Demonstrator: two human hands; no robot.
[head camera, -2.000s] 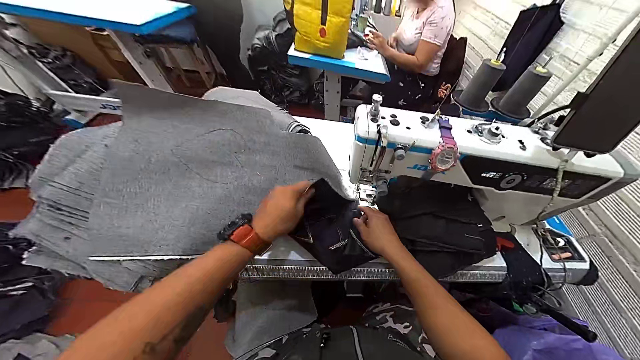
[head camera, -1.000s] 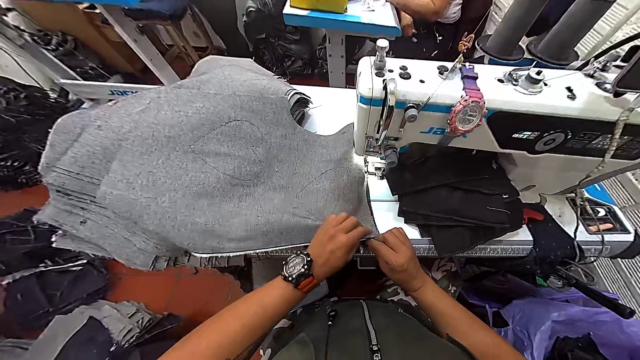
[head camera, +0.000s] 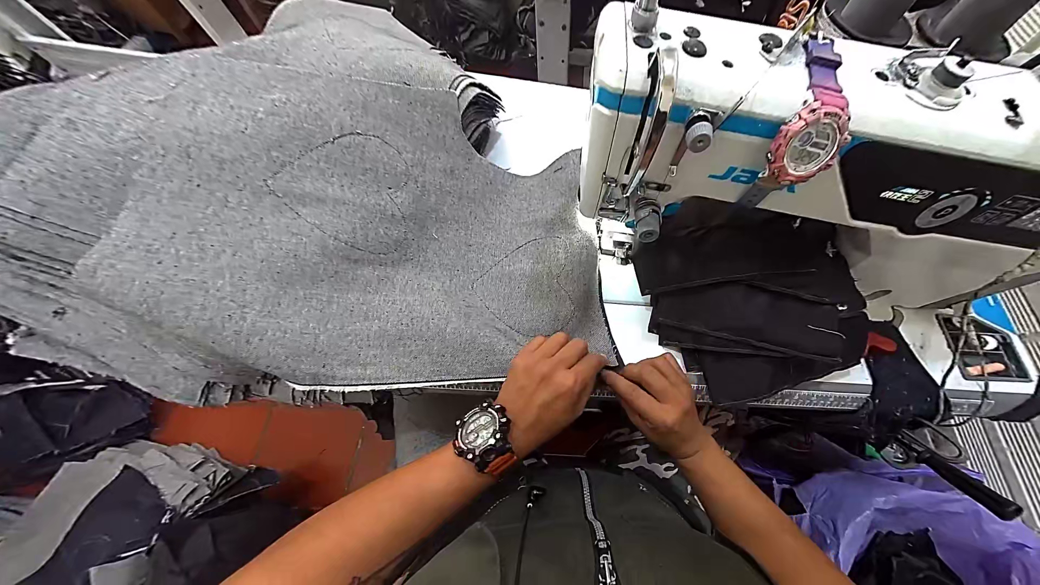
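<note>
A large piece of grey denim-like fabric (head camera: 325, 219) lies to the left of the sewing machine (head camera: 731, 122), with rounded stitched outlines on it. At its near right corner my left hand (head camera: 556, 390), below a black wristwatch (head camera: 482, 437), pinches the dark edge. My right hand (head camera: 656, 400) grips the same edge, its fingertips nearly touching those of the left. Both hands are nearer to me than the presser foot (head camera: 619, 242), and the fabric's right edge runs down from beside it. Overlapping black fabric pieces (head camera: 747, 301) lie right of the needle area.
A pink and purple watch (head camera: 812, 142) hangs on the machine's arm. Thread cones (head camera: 869, 18) stand behind it. Cut fabric scraps (head camera: 138, 504) are piled at the lower left, and a purple plastic bag (head camera: 886, 504) is at the lower right. A metal ruler (head camera: 804, 398) runs along the table edge.
Both hands have moved from beside the presser foot to the fabric's near right corner. The dark piece under them two seconds ago no longer shows there. The view has moved closer and lower.
</note>
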